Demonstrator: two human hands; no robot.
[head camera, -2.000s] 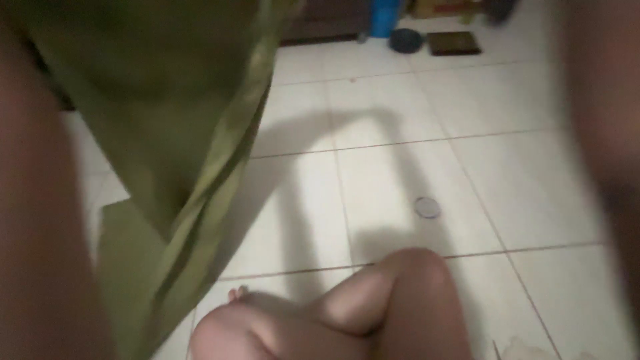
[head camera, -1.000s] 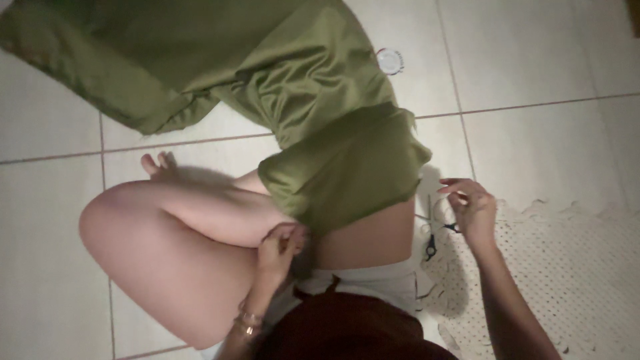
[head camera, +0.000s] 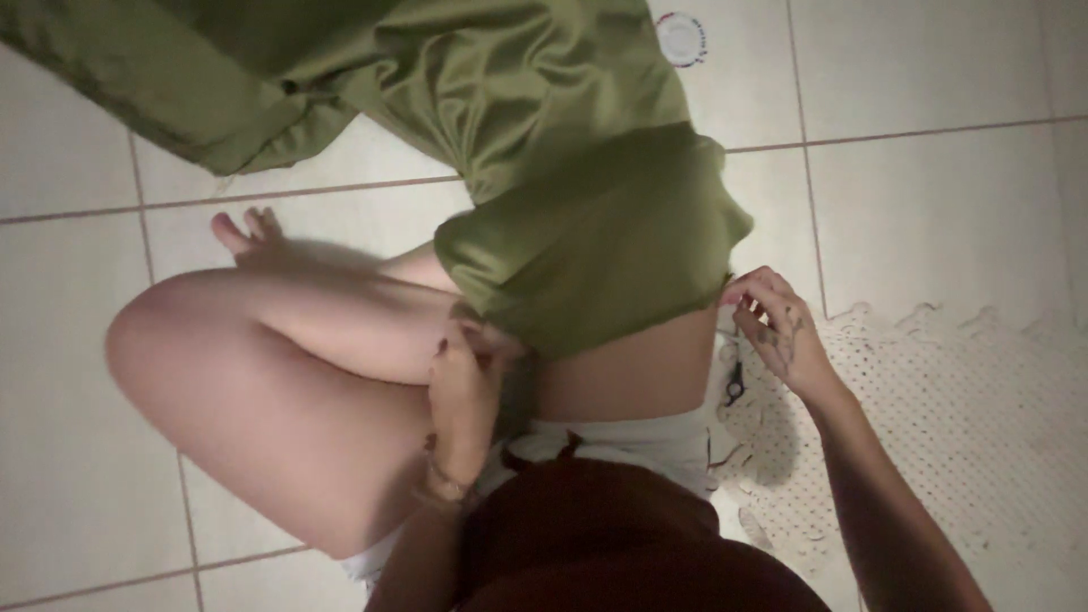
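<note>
Green satin-like fabric (head camera: 586, 229) lies across my thigh and spreads over the floor toward the top left. My left hand (head camera: 467, 374), with a bracelet at the wrist, is at the near left corner of the fabric; its fingertips are blurred, so a grip on the cloth cannot be made out. At the right edge of the fabric, my right hand (head camera: 773, 319) pinches the near right corner between thumb and fingers. Dark-handled scissors (head camera: 733, 382) lie just below that hand, partly hidden by it.
A cream openwork mat (head camera: 943, 425) with a scalloped edge lies on the tiled floor (head camera: 926, 212) at the right. A round white disc with coloured marks around its rim (head camera: 682, 40) rests on the tiles beside the fabric, at the top. My bare foot (head camera: 246, 234) is at the left.
The view has swung down to my lap since the oldest frame. From one second ago, my right hand has moved from above the scissors to the fabric's right corner and taken hold of it.
</note>
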